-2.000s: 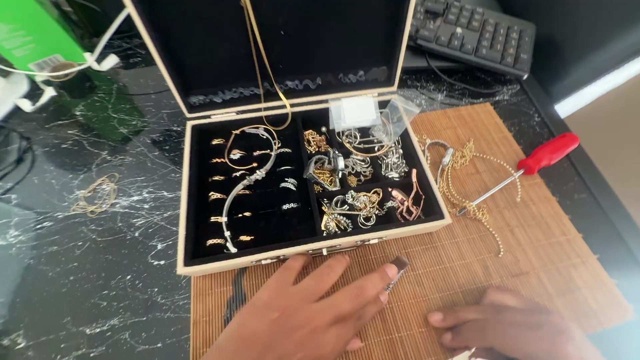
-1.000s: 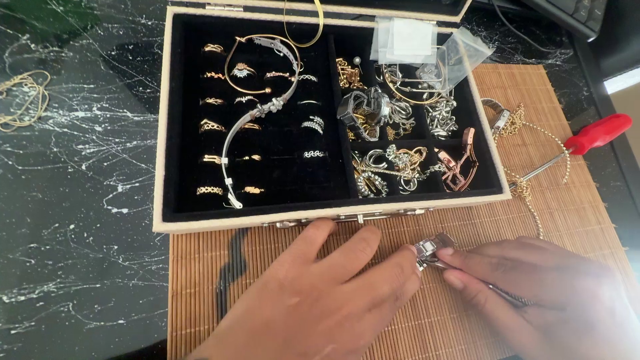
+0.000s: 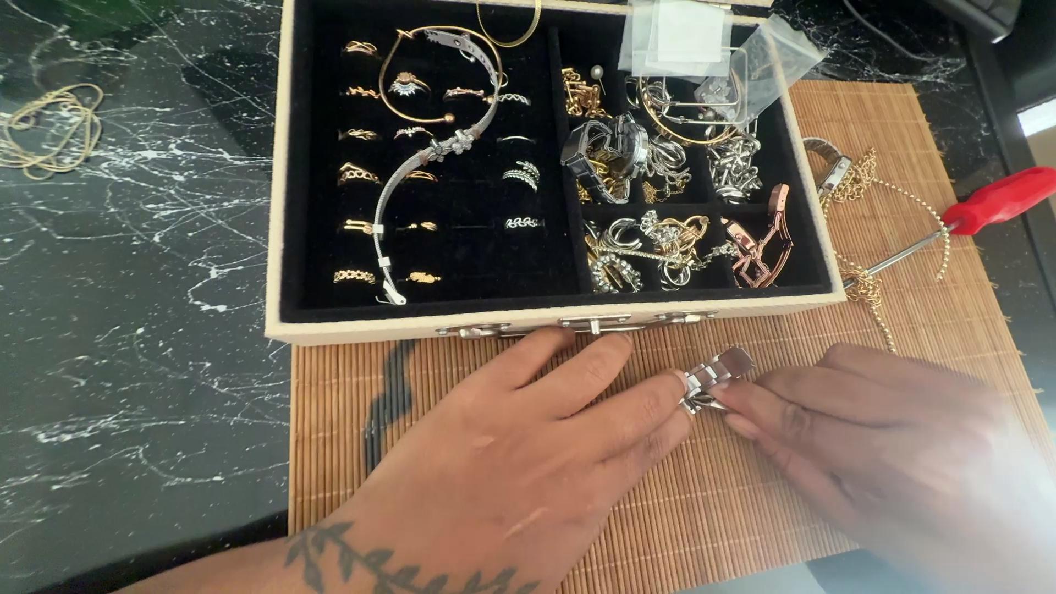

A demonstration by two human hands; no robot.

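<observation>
A silver metal watch band [image 3: 711, 379] lies between my hands, just in front of an open jewelry box [image 3: 544, 320]. My left hand [image 3: 561, 421] rests on the bamboo mat with its fingers spread and holds the band's left part at the fingertips. The thumb and index finger of my right hand [image 3: 850, 429] pinch the lower right of the band. Rings stand in the box's left side, with a gold bangle [image 3: 384, 82] and a silver strap bracelet [image 3: 392, 186] over them. The right compartments hold chains, a silver watch [image 3: 631, 144] and a rose-gold bracelet [image 3: 763, 247].
A red-handled screwdriver [image 3: 998, 200] lies at the right beside a gold bead chain [image 3: 924, 206] and a silver watch [image 3: 832, 169]. A bamboo mat [image 3: 676, 528] lies under the box on the dark marbled table [image 3: 190, 330]. A tangled gold cord [image 3: 54, 136] lies at the left.
The view has moved closer to the box. My right hand has come in beside my left, and the silver band is now between both hands' fingers.
</observation>
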